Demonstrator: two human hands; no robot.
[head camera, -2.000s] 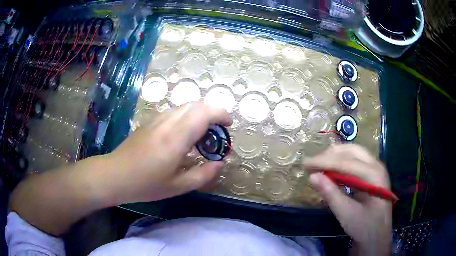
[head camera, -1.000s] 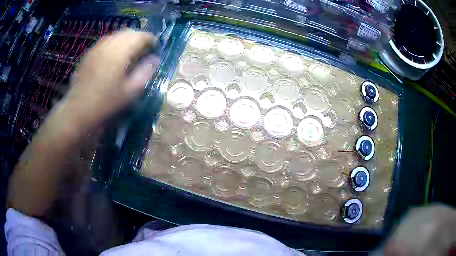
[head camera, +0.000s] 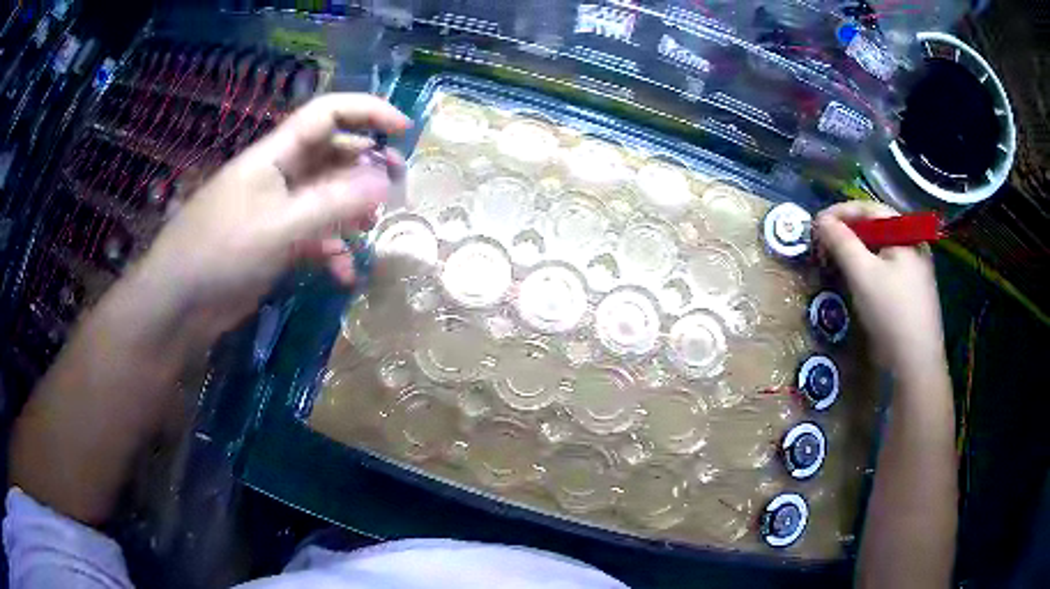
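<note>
A clear blister tray (head camera: 576, 460) with round pockets lies in front of me. Four small loudspeakers (head camera: 819, 382) show in its right-hand column, backs up with pale rings. A brighter loudspeaker (head camera: 789, 230) is near the tray's upper right, at my right fingertips. My right hand (head camera: 881, 270) holds a red test probe (head camera: 898, 229); its tip is hidden. My left hand (head camera: 271, 201) is blurred over the tray's left edge, fingers bent. A dark spot shows between finger and thumb; I cannot tell if it is held.
A supply tray (head camera: 86, 236) at left has dark speakers with tangled red wires. Clear stacked trays (head camera: 679, 52) with white labels stand behind the main tray. A large white-rimmed round object (head camera: 956, 121) is upper right. A green mat (head camera: 282, 466) edges the main tray.
My left hand has moved slightly right from over the supply tray. My right hand has moved up from the lower right with the probe. A loudspeaker now shows left of the right-hand column. The view has shifted.
</note>
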